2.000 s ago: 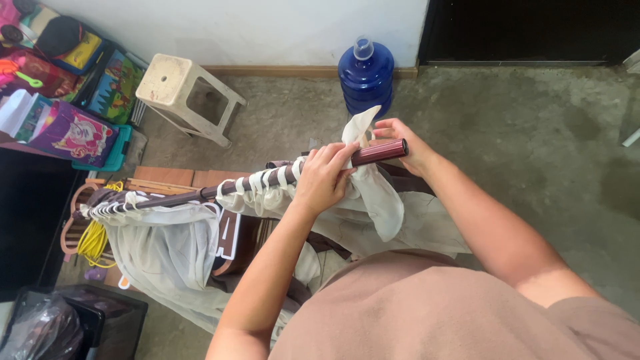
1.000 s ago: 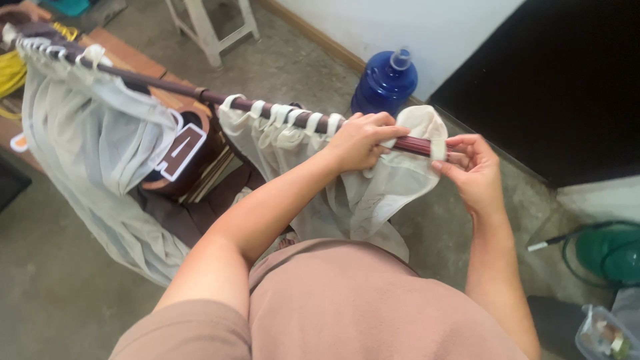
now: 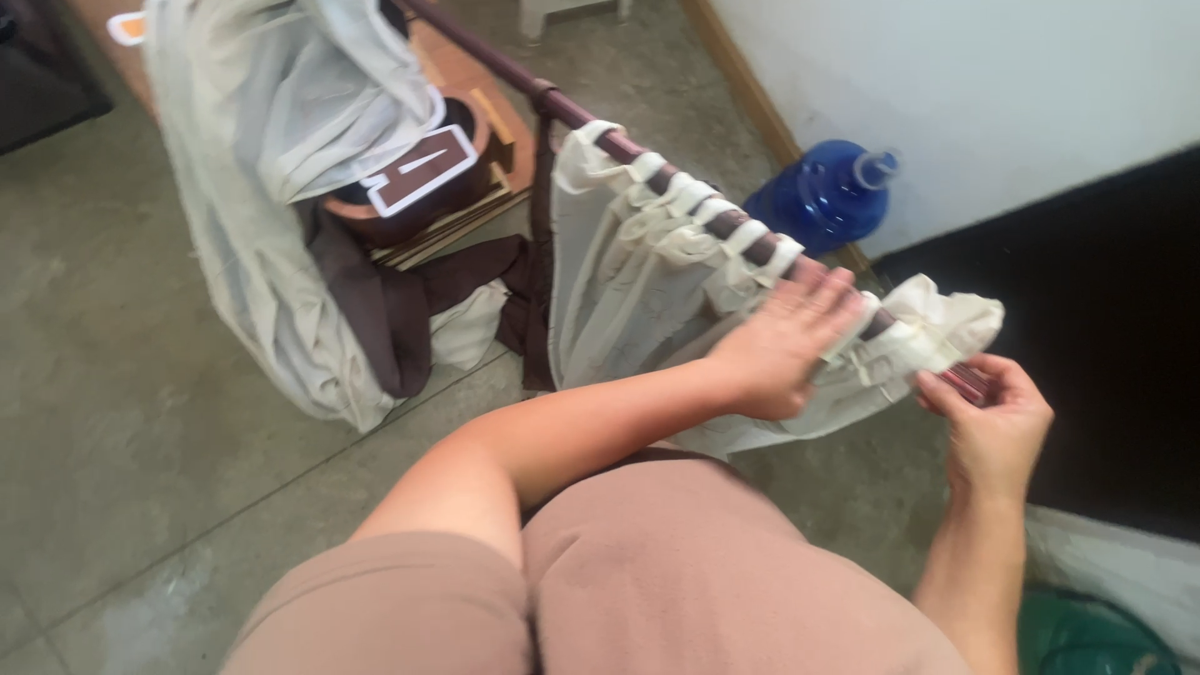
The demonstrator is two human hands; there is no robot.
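Observation:
A dark brown curtain rod (image 3: 487, 61) runs from the top of the view down to the right. White fabric loops of a sheer white curtain (image 3: 609, 281) are threaded on it, bunched toward its near end. My left hand (image 3: 792, 342) lies over the rod and the loops; its fingers are blurred, and its palm side is hidden. At the rod's end my right hand (image 3: 989, 403) grips the reddish ribbed tip between thumb and fingers, just beyond the last gathered loop. A dark brown cloth strip (image 3: 542, 234) hangs from the rod near its joint. More white curtain (image 3: 253, 234) drapes at the left.
A blue water jug (image 3: 825, 197) stands by the white wall beyond the rod. Below the curtain at the left are a brown round container (image 3: 412, 211) and a letter-shaped cutout (image 3: 422, 169). A black panel (image 3: 1106, 347) is at the right, a green container (image 3: 1087, 633) at the lower right.
The last loop, at the fingers of my right hand a second ago, now sits farther in on the rod, and my right hand is on the rod's tip. The view has shifted toward the rod's near end.

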